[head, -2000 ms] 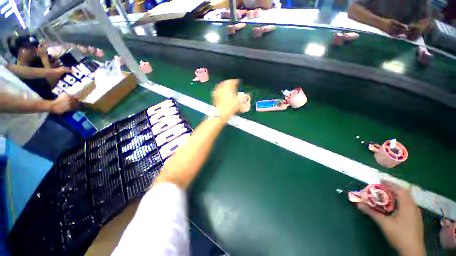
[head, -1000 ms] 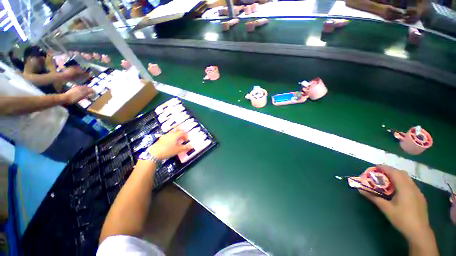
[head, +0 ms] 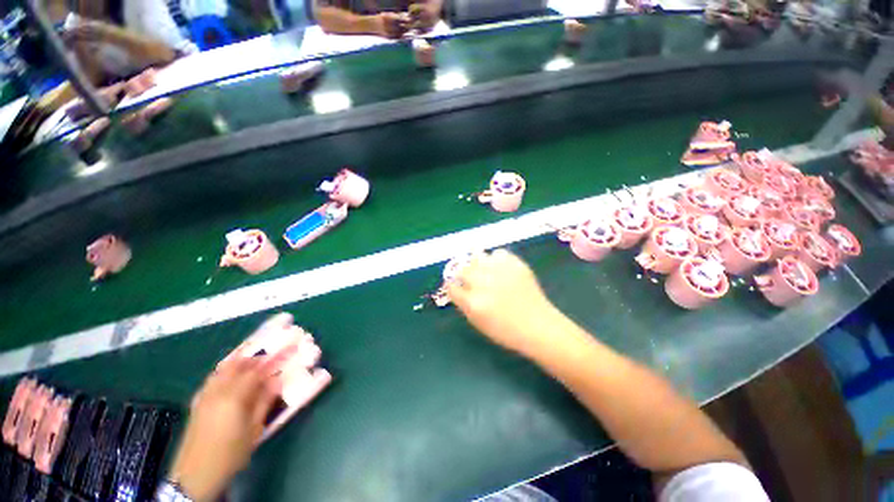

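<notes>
My left hand [head: 227, 414] is at the lower left, closed around several pink handle shells [head: 284, 365] just over the green worktop. The shells are side by side and partly hidden by my fingers. My right hand [head: 498, 296] is near the middle, by the pale strip, with its fingers on a pink fan head [head: 457, 276]. The head's wire ends with tiny white bits show at its lower left. My palm and fingers hide part of the head.
Several pink fan heads [head: 698, 282] cluster on the right. On the belt [head: 412, 211] are a blue-faced handle [head: 316, 224] against a head and more single heads. A black tray [head: 96, 441] with pink handles is at lower left. Another person's hands [head: 397, 22] show across the line.
The view has swung right, bringing the cluster of heads in. My left hand has moved from the tray with several handle shells. My right hand is now near the pale strip with the fan head.
</notes>
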